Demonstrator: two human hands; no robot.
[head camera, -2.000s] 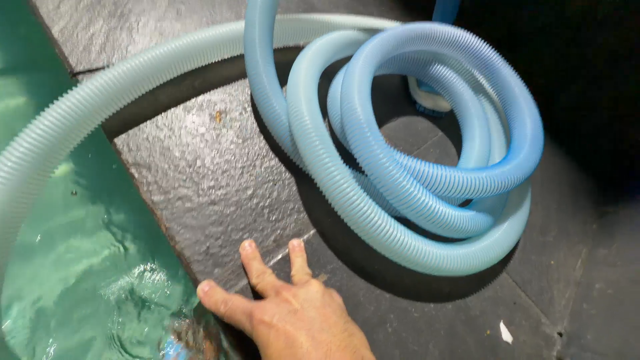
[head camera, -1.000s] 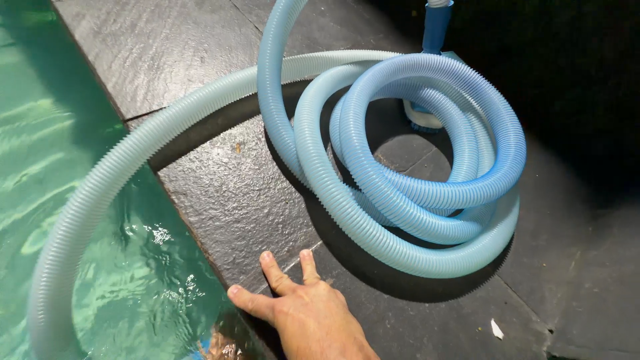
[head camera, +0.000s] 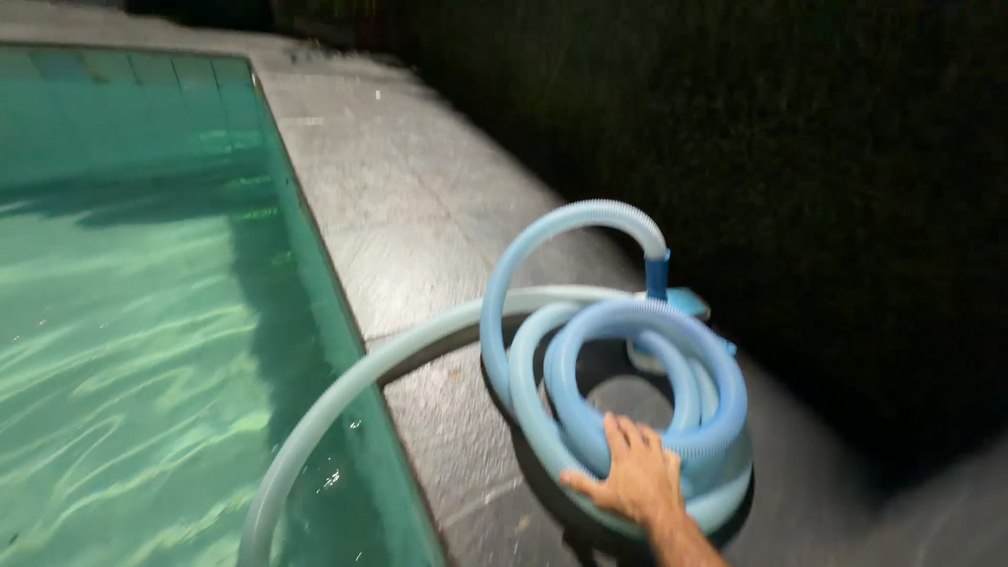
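A light-blue corrugated pool hose (head camera: 539, 425) lies in loops on the dark stone deck. My right hand (head camera: 634, 472) is over the near side of the coil, palm down, thumb spread to the left and no grip visible; whether it touches the hose I cannot tell. One loop of the hose rises and ends in a blue cuff (head camera: 656, 276), beside a blue and white fitting (head camera: 687, 303) behind the coil. Another length runs left over the pool edge towards the water. My left hand is not in view.
Green pool water (head camera: 134, 354) fills the left side, bordered by the stone coping (head camera: 409, 213). The pool's tiled wall (head camera: 150, 69) shows at the far end. A dark, unlit area (head camera: 748, 157) lies to the right of the deck.
My right hand has moved from the bare paving in front of the coil onto or over its near loops. The view has tilted up towards the far pool end.
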